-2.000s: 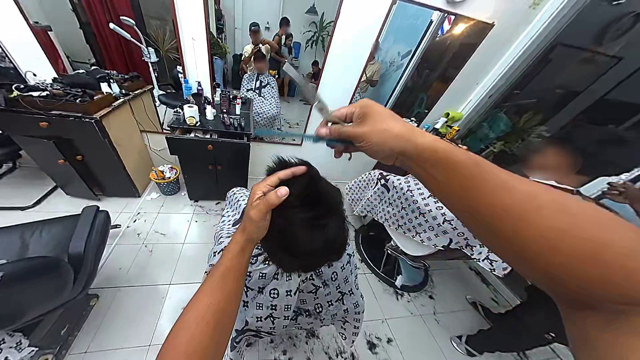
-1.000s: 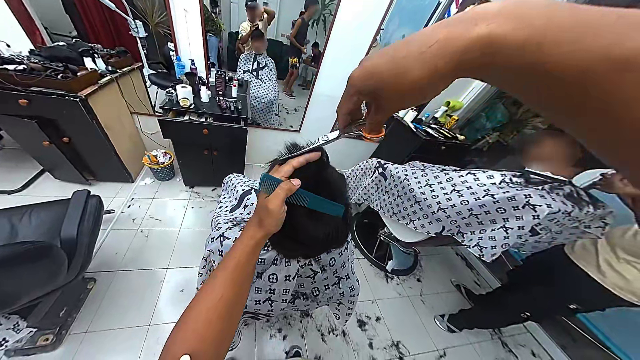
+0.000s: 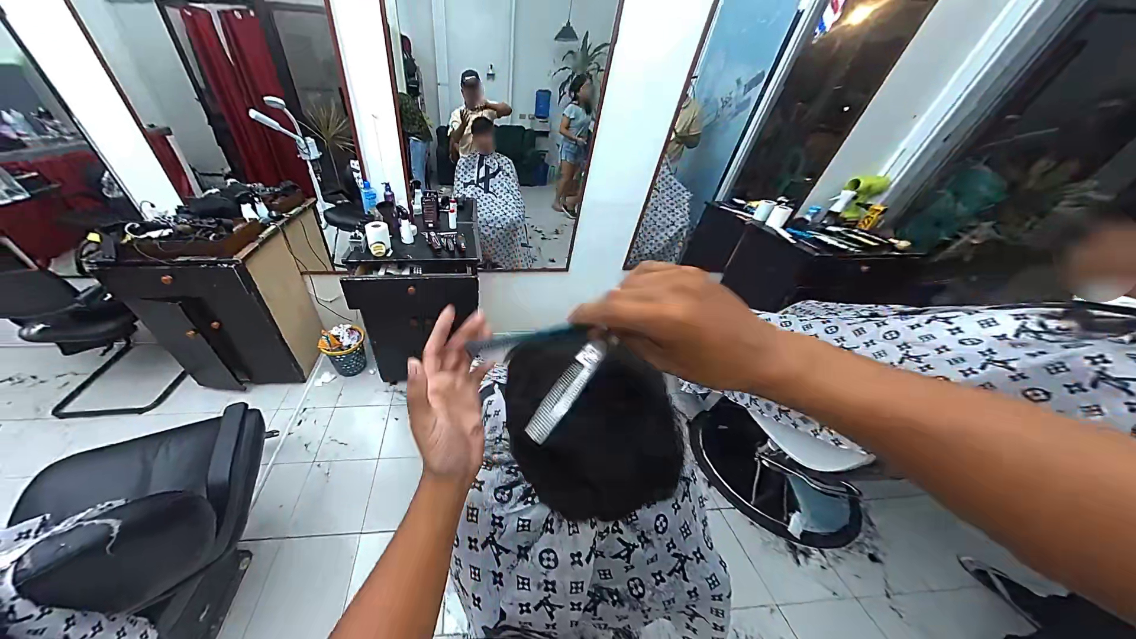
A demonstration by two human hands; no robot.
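Observation:
A seated person's dark-haired head (image 3: 595, 435) is in the middle, above a white patterned barber cape (image 3: 577, 568). Over the top of the head, my right hand (image 3: 679, 319) holds thinning shears (image 3: 564, 395), whose toothed blade points down and left across the hair, and a blue comb (image 3: 524, 340) that reaches left. My left hand (image 3: 451, 399) is raised at the left side of the head, palm up and fingers apart. The comb's blurred far end lies by its fingers; I see no grip on it.
Ahead, a black cabinet (image 3: 413, 311) with bottles stands under a wall mirror (image 3: 550, 115), beside a small waste basket (image 3: 344, 362). A black barber chair (image 3: 133, 524) is at the left. Another caped person (image 3: 958, 355) reclines at the right. Hair clippings lie on the tiled floor.
The comb, in my left hand one second ago, now extends from my right hand. My left hand has come off the hair and opened. The shears have moved over the crown.

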